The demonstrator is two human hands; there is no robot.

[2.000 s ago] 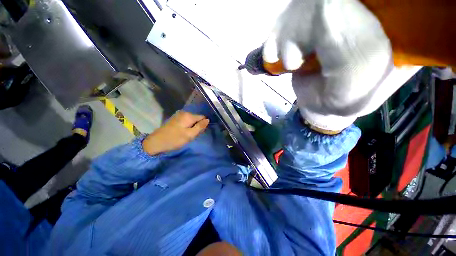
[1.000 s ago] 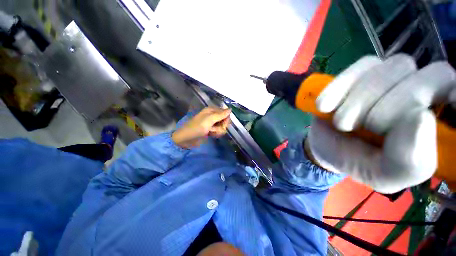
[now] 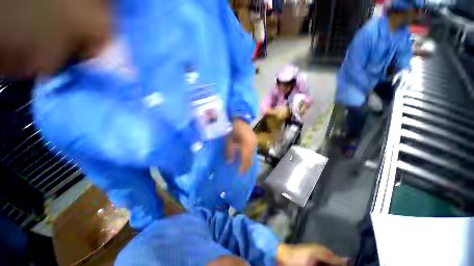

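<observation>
The white flat-topped metal box (image 3: 426,241) shows at the lower right, cut off by the frame's edges. It lies beside a strip of dark green board (image 3: 426,201). My bare left hand (image 3: 311,255) is at the bottom edge, left of the box and apart from it. It is blurred and partly cut off, and I cannot tell whether its fingers hold anything. My right hand and the electric screwdriver are out of the picture.
A person in a blue smock (image 3: 208,156) stands close on the left. Metal rollers (image 3: 431,140) run up the right, with another person in blue (image 3: 364,67) beside them. A person in pink (image 3: 286,101) is farther back. A silver metal plate (image 3: 298,175) stands mid-frame.
The view has swung up and to the left. The box has shifted to the lower right. The gloved right hand and screwdriver have left the picture, and other people have come into view.
</observation>
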